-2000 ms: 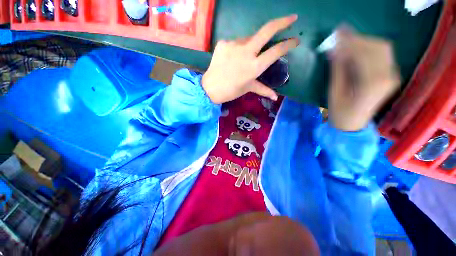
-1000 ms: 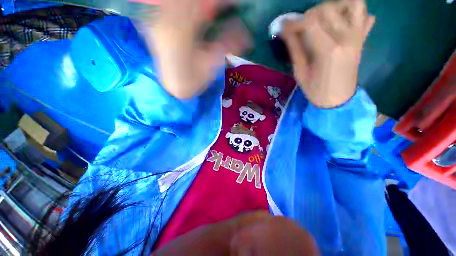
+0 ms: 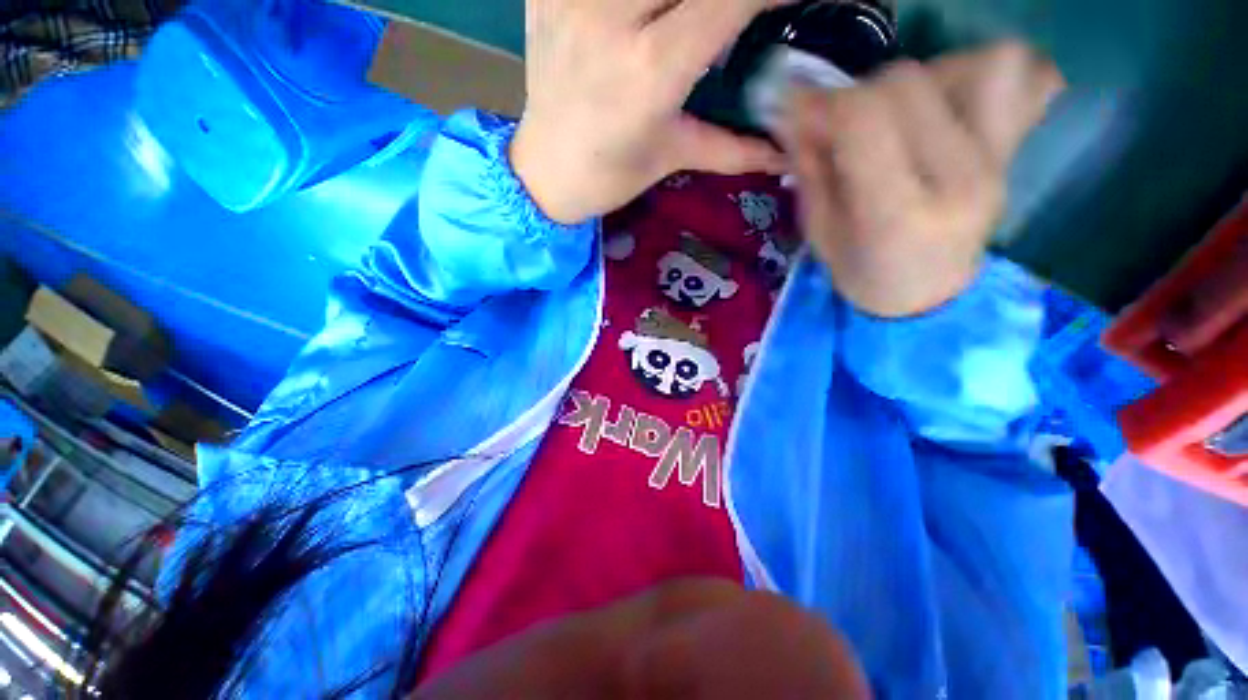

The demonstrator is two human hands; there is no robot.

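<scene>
A round glossy black unit (image 3: 838, 30) is at the top edge, over the dark green surface and partly cut off. My left hand (image 3: 602, 103) is around its left side, thumb below and fingers above; the fingers are cut off by the top edge. My right hand (image 3: 897, 178) is blurred and closed on a small white tissue (image 3: 798, 75) at the unit's lower side. A blurred translucent whitish thing (image 3: 1065, 157) shows beside my right hand; I cannot tell what it is.
A red tray (image 3: 1204, 397) is at the right edge with a shiny part in one pocket. A blue stool (image 3: 226, 116) and cardboard boxes (image 3: 82, 342) are at the left. A brown cardboard edge (image 3: 445, 69) is near my left wrist.
My left hand has moved from a blurred position at the left to beside the black unit. My right hand has moved slightly down with the tissue. The view has shifted, and less of the bench shows.
</scene>
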